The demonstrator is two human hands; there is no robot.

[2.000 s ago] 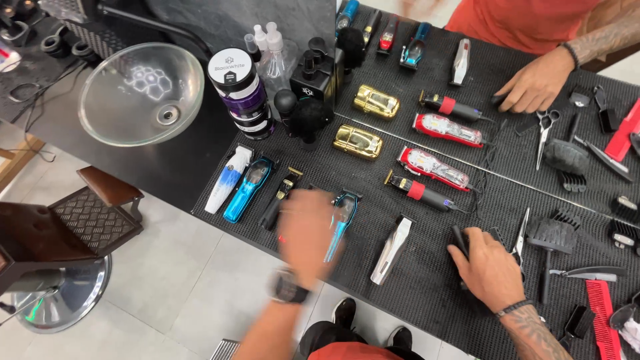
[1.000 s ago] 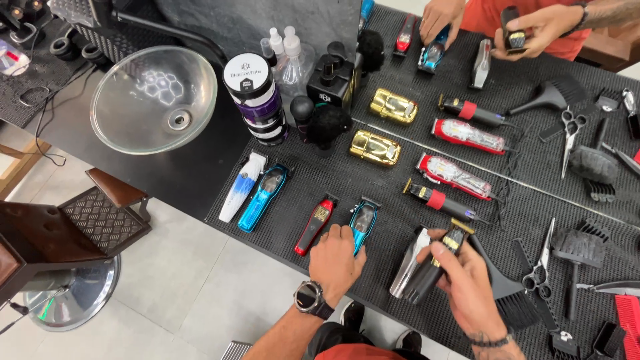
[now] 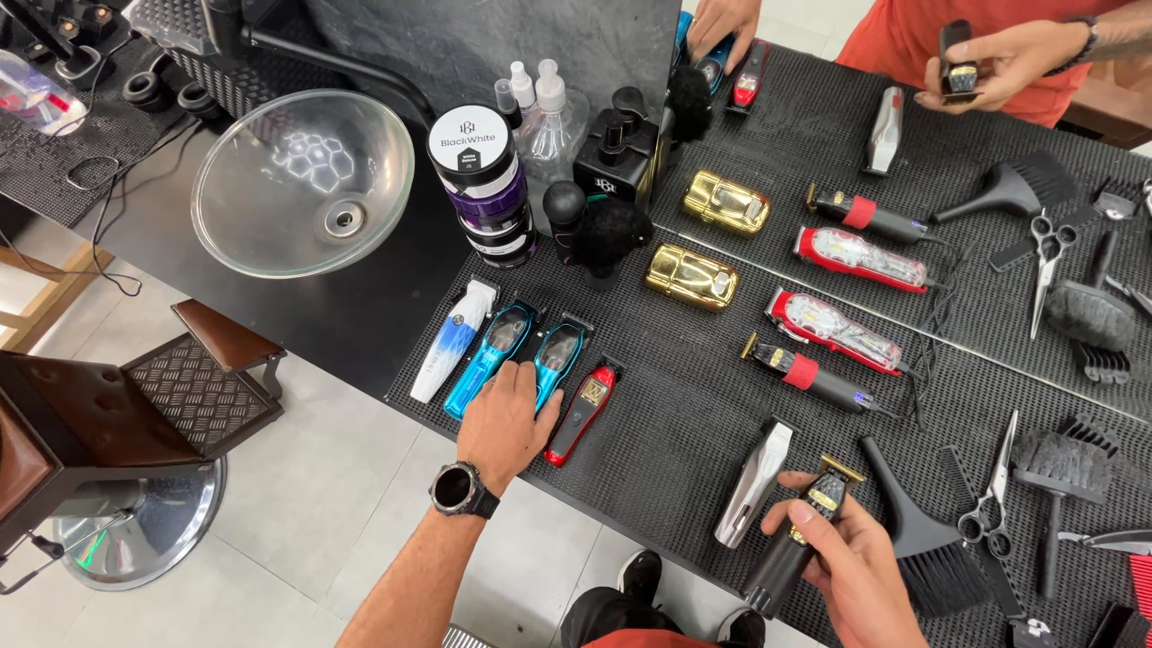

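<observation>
My left hand (image 3: pixel 508 418) lies over two blue hair clippers, its fingers on the lower part of the right-hand blue clipper (image 3: pixel 558 351); the other blue clipper (image 3: pixel 500 337) touches its left side. A white and blue clipper (image 3: pixel 457 337) is at the far left of the row. Just right of my left hand lies a red and black trimmer (image 3: pixel 585 409). My right hand (image 3: pixel 841 558) holds a black trimmer with a gold blade (image 3: pixel 801 526) above the mat's front edge. A silver trimmer (image 3: pixel 754 486) lies beside it.
The ribbed black mat (image 3: pixel 666 459) also carries a gold shaver (image 3: pixel 691 277), a red clipper (image 3: pixel 837 333), a corded black trimmer (image 3: pixel 805 373), scissors (image 3: pixel 994 490) and brushes. A mirror (image 3: pixel 972 117) runs behind. At left are stacked jars (image 3: pixel 481 180), a glass basin (image 3: pixel 297 189) and a brown chair (image 3: pixel 54 414).
My left hand and the right-hand blue clipper have moved left, beside the other blue one. The red and black trimmer now lies right of both. My right hand still holds the black trimmer.
</observation>
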